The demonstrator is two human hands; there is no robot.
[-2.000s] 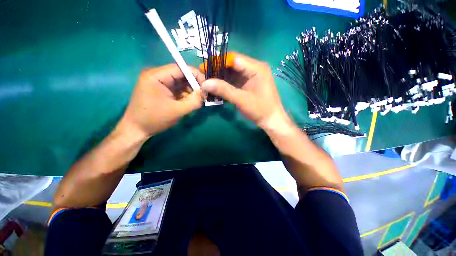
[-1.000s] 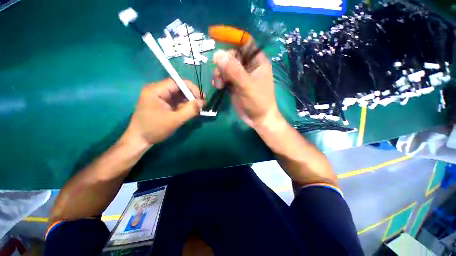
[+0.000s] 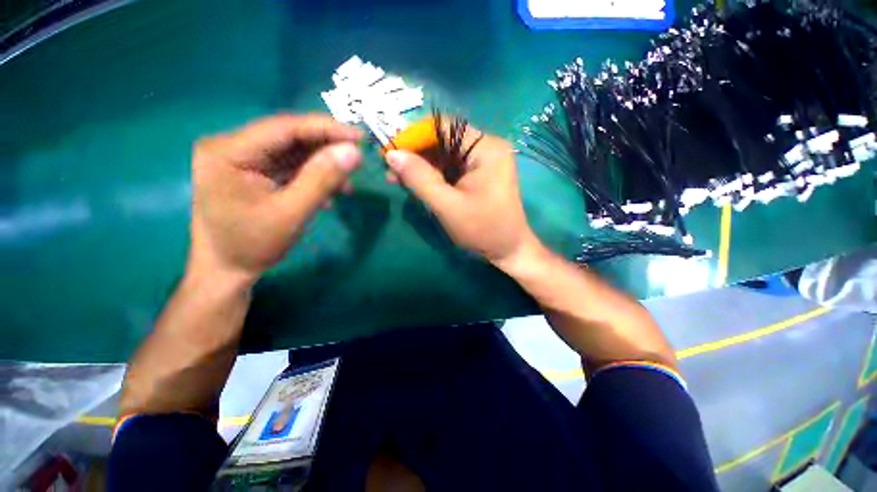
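My right hand holds a short bunch of black wires that fans up from between its fingers. An orange cover sits on one of its fingers. A thin white piece shows at its fingertips, in front of the heap; I cannot tell whether it is a lead or a housing. My left hand is just to the left, slightly blurred, thumb and fingers a little apart with nothing visible in them. Loose white housings lie in a heap just beyond the hands.
A large pile of black harnesses covers the right side, white blocks along its near edge. A small wire bundle lies at its near edge. A blue-rimmed tray stands at the far edge. The green bench ends close to my body.
The long white strip and the white housing with wires are no longer seen in my left hand. My left hand has moved left and opened. My right hand has come lower with the black wires.
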